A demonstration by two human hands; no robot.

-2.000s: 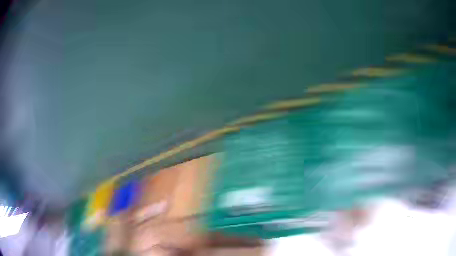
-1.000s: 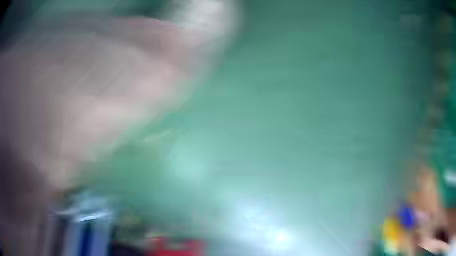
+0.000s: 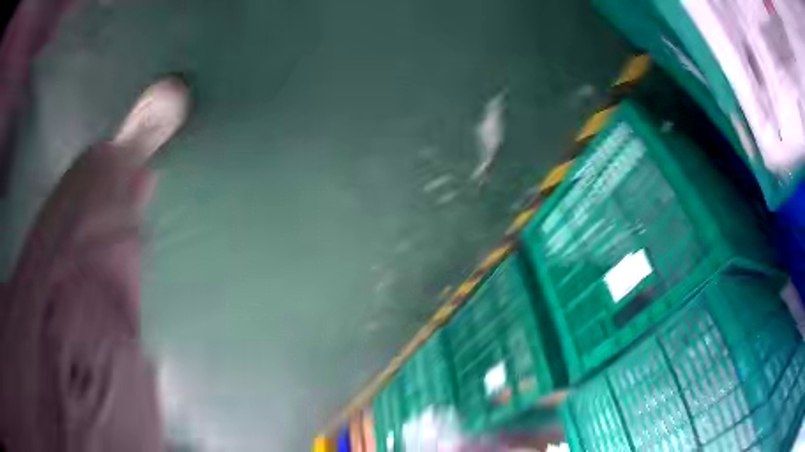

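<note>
Neither of my hands can be made out. Green slatted crates (image 3: 552, 331) stand in a row along the right, nearest in front of me. The large one has a white paper label (image 3: 628, 274) on its side. Another crate (image 3: 733, 340) sits beside it at the lower right. A green crate at the upper right holds white and pinkish items (image 3: 763, 71), too blurred to name. A brownish-purple clothed leg (image 3: 88, 265) and a pale shoe (image 3: 157, 113) show at the left.
Green floor (image 3: 291, 203) with worn pale marks fills the middle. A yellow and black striped line (image 3: 494, 258) runs along the crates. Small yellow (image 3: 324, 443) and blue (image 3: 344, 440) things and a brown edge show at the bottom. A blue surface is at the right rim.
The view has swung towards the crate row, which now fills the right side. The red thing and bluish items at the bottom have left the picture. The leg and shoe are clearer.
</note>
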